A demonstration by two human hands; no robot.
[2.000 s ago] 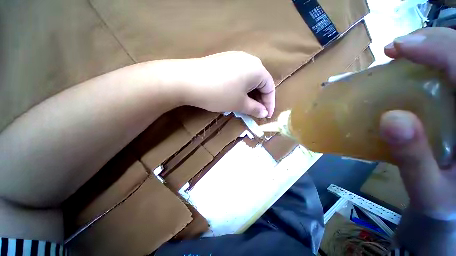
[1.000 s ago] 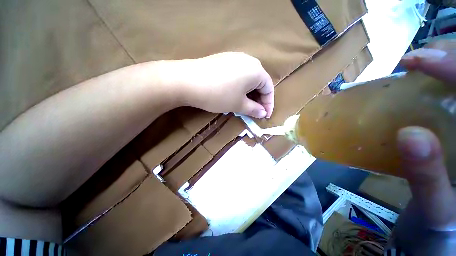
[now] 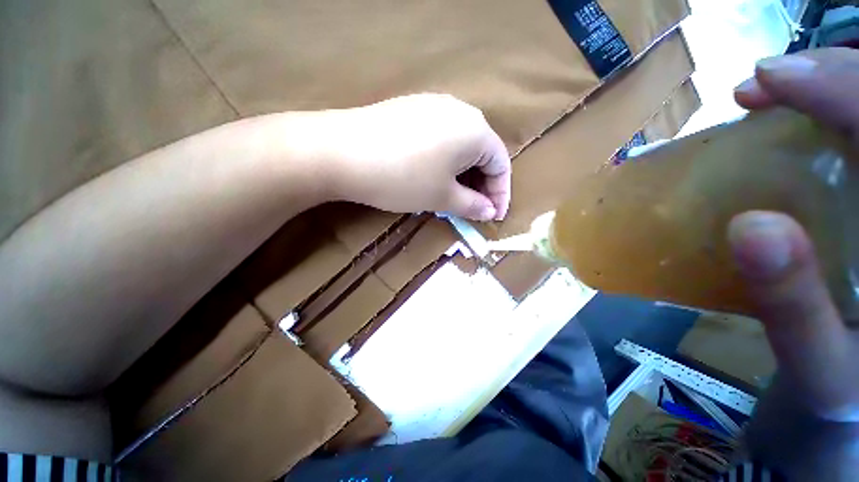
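Brown bag panels (image 3: 396,56) lie in stepped, overlapping layers. My left hand (image 3: 461,174) pinches a panel's edge at the upper right notch corner, thumb and fingertips together. My right hand (image 3: 791,235) is cut off by the right edge and holds a clear glue bottle (image 3: 669,216) with amber contents, tilted to the left. Its pale nozzle (image 3: 513,244) touches or nearly touches a white strip (image 3: 468,236) just below my left fingertips. White corner pieces show at the lower left notch corners (image 3: 289,327). A black care label (image 3: 591,36) lies on the upper panel.
The white table (image 3: 452,320) shows through the notch, its front edge running diagonally near dark clothing (image 3: 537,395). At the lower right are a white perforated metal frame (image 3: 692,377) and a bundle of cables or cords (image 3: 673,452). Whitish material lies at the upper right.
The bottle first tilted and shifted slightly right, then came back left and up. The panels sit slightly further left. My left hand keeps its pinch.
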